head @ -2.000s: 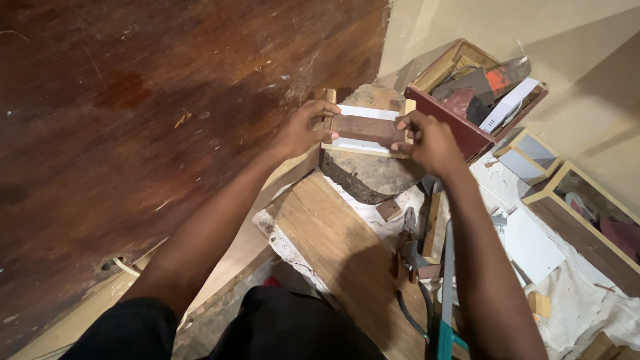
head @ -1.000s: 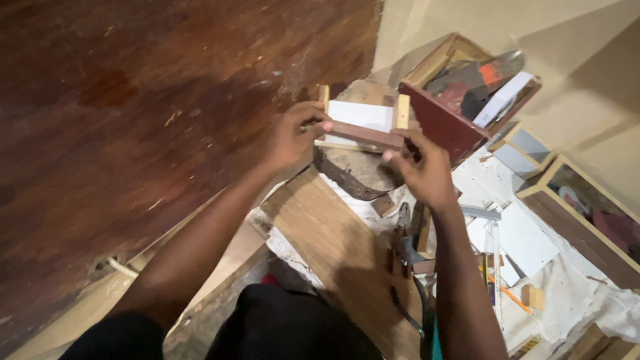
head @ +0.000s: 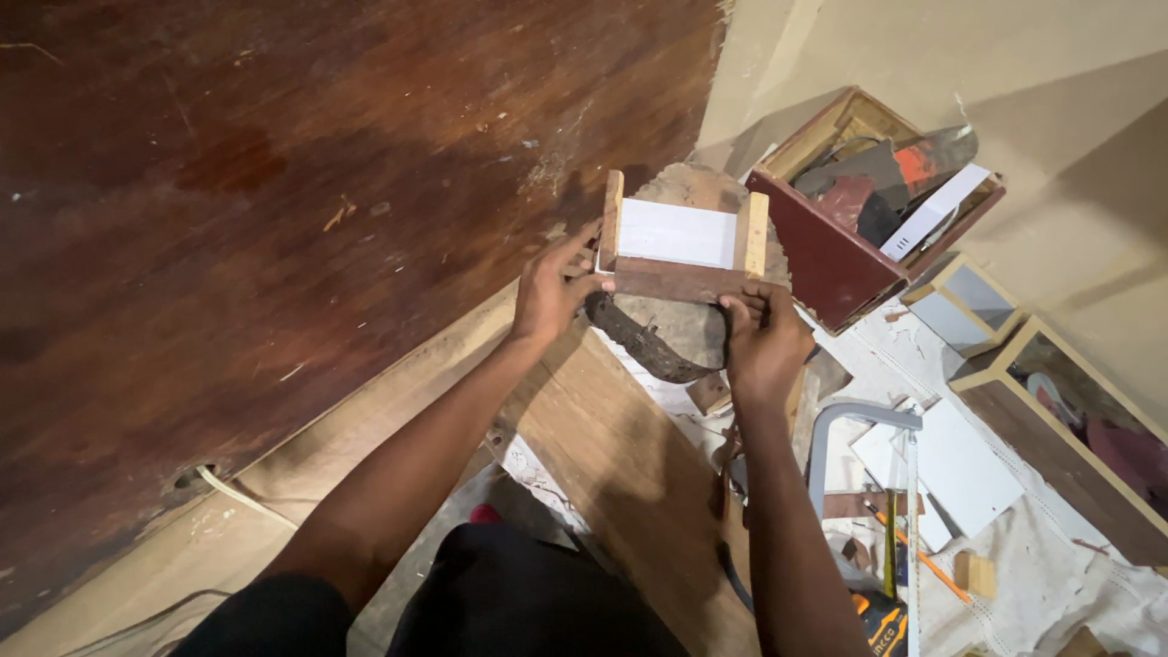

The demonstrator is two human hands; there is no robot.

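Both hands hold a dark brown wooden strip along the near side of a small wooden frame. My left hand grips its left end, thumb in front; my right hand pinches the right end. Two pale wood end pieces stand at either side of a white panel. The assembly is over a round log slice with dark bark. Some fingertips are hidden behind the wood.
A wooden plank lies below the log. At right are a hacksaw, a pencil, a tape measure, a red box of tools and two wooden frame boxes. A dark wooden panel fills the left.
The brown strip has moved from across the middle of the white panel to the frame's near side, with both hands on it. More of the white panel shows.
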